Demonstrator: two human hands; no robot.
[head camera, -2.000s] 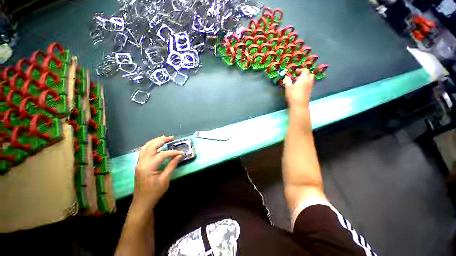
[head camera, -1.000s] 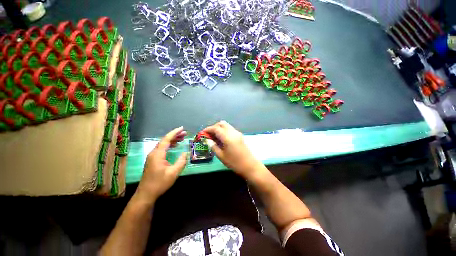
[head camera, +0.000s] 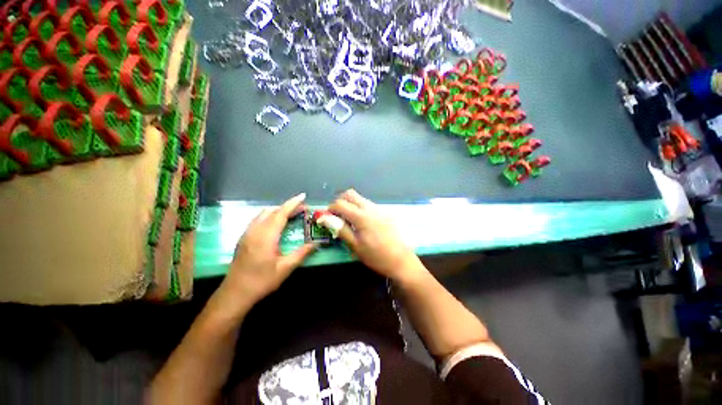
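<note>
The small dark jig (head camera: 307, 231) sits on the light green bench edge. A green board with a red loop (head camera: 320, 215) lies in it, mostly hidden by fingers. My right hand (head camera: 369, 236) pinches this board assembly from the right; a white covering shows on a fingertip. My left hand (head camera: 265, 248) is at the jig's left side, thumb at its lower corner and forefinger near its upper corner. Whether a metal frame is in the jig is hidden.
A loose pile of silver metal frames (head camera: 360, 57) lies mid-bench. Green boards with red loops (head camera: 484, 111) cluster right of it. Cardboard layers (head camera: 75, 237) with rows of similar pieces (head camera: 107, 119) stand at left. Cables and orange-handled items (head camera: 679, 141) are at far right.
My right hand has come from the board cluster to the jig with a board assembly, now lower in the jig. My left hand has closed in on the jig. The view has shifted.
</note>
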